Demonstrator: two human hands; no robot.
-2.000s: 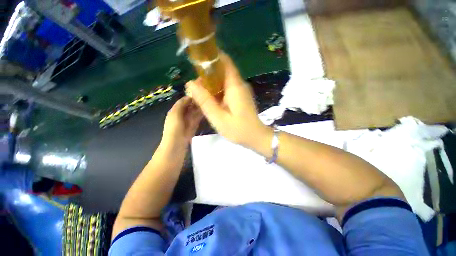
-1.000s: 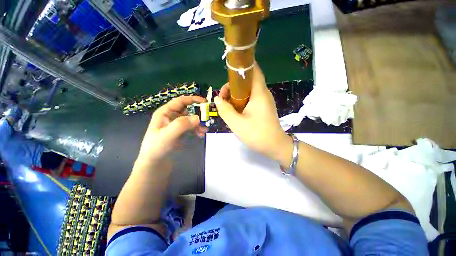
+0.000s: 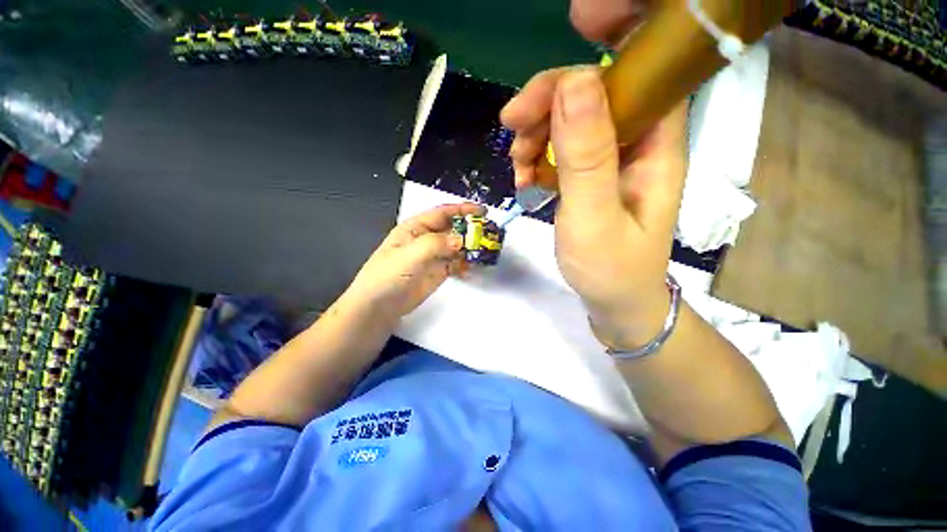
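Note:
My left hand (image 3: 415, 255) holds a small circuit board assembly (image 3: 483, 240) with a yellow block in its fingertips, over the white paper (image 3: 519, 312). My right hand (image 3: 613, 197) is wrapped around the gold-brown dispensing gun (image 3: 675, 68), which slants from the upper right down to the left. Its pale nozzle tip (image 3: 510, 213) is right at the board's upper right side; whether it touches cannot be told. The gun's rear end is cut off by the top edge.
A row of green-yellow boards (image 3: 291, 40) lies beyond the black sheet (image 3: 239, 166). Stacked boards (image 3: 42, 343) are at the left. A pale stick (image 3: 426, 114) lies by the glossy black sheet. Crumpled white wipes (image 3: 716, 213) and a brown board (image 3: 831, 187) are at the right. Another hand-like part (image 3: 605, 16) shows at the top.
The view has shifted down. The gun has tilted from upright to slanting, and its nozzle tip now shows at the board. My left hand still holds the board, now over the white paper.

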